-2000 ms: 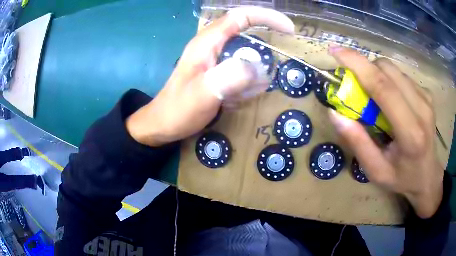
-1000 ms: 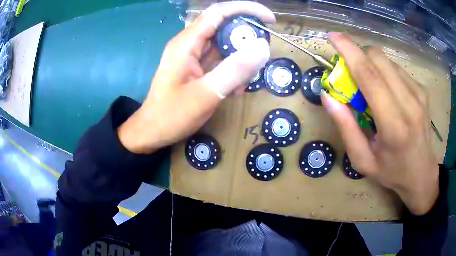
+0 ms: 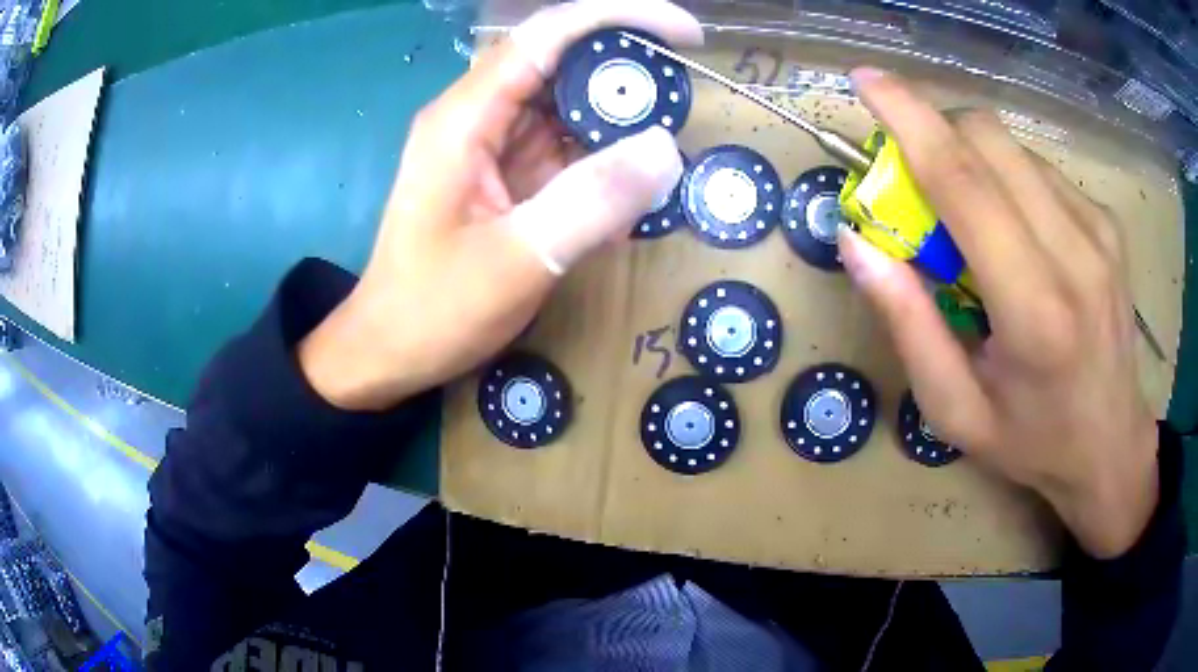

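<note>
My left hand [image 3: 460, 223], with white coverings on thumb and finger, holds a black disc [image 3: 623, 91] with a silver centre and a ring of white dots, face towards me. My right hand [image 3: 1018, 289] grips the yellow handle [image 3: 893, 204] of a long thin metal tool [image 3: 755, 99]. The tool's tip reaches the upper rim of the held disc; whether it touches cannot be told. Several similar discs, one of them [image 3: 732, 331] near the middle, lie on a tan cardboard sheet [image 3: 552, 492]. My right hand partly hides one at the lower right.
Clear plastic trays [image 3: 1025, 66] lie along the far edge of the cardboard. A thin dark rod [image 3: 1150, 334] lies at the right. A green mat [image 3: 250, 171] extends left, with a pale board [image 3: 50, 197] at the far left.
My left hand has moved left and up with the disc, whose face now shows more openly as the thumb sits lower. My right hand and tool have shifted slightly left.
</note>
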